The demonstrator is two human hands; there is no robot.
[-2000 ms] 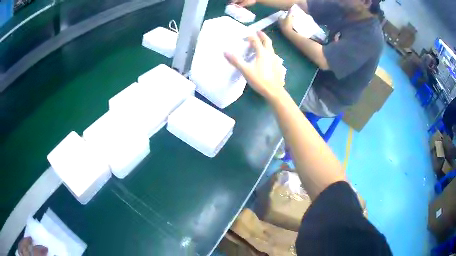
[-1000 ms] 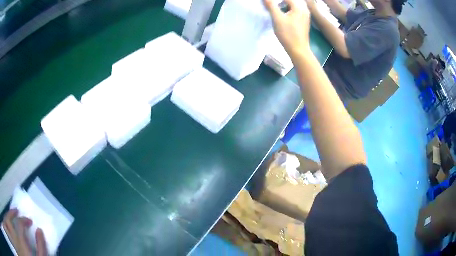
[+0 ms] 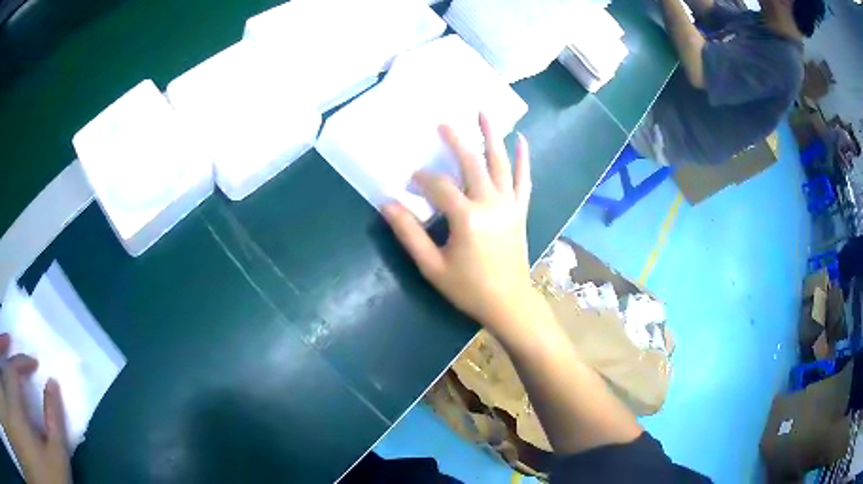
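A white tray (image 3: 412,99) lies on the dark green bench, beside a row of white trays. My right hand (image 3: 473,222) is spread over its near right part, fingers apart and touching it; the thumb is at its near edge. I cannot tell whether one tray or several lie there. At the lower left, my left hand (image 3: 33,416) rests on a loose stack of white sheets (image 3: 80,345), fingers apart, partly cut off by the picture's edge.
White trays (image 3: 142,165) stand in a row along the pale metal strip (image 3: 43,222). A nested tray stack (image 3: 511,33) is at the top. An open carton (image 3: 606,350) with white scraps stands on the blue floor (image 3: 724,284). Another person in grey (image 3: 748,80) sits at the upper right.
My right hand has come back from the tray stack to the near tray, where a white tray surface now looks wider. The view has shifted along the bench. My left hand remains on the sheets.
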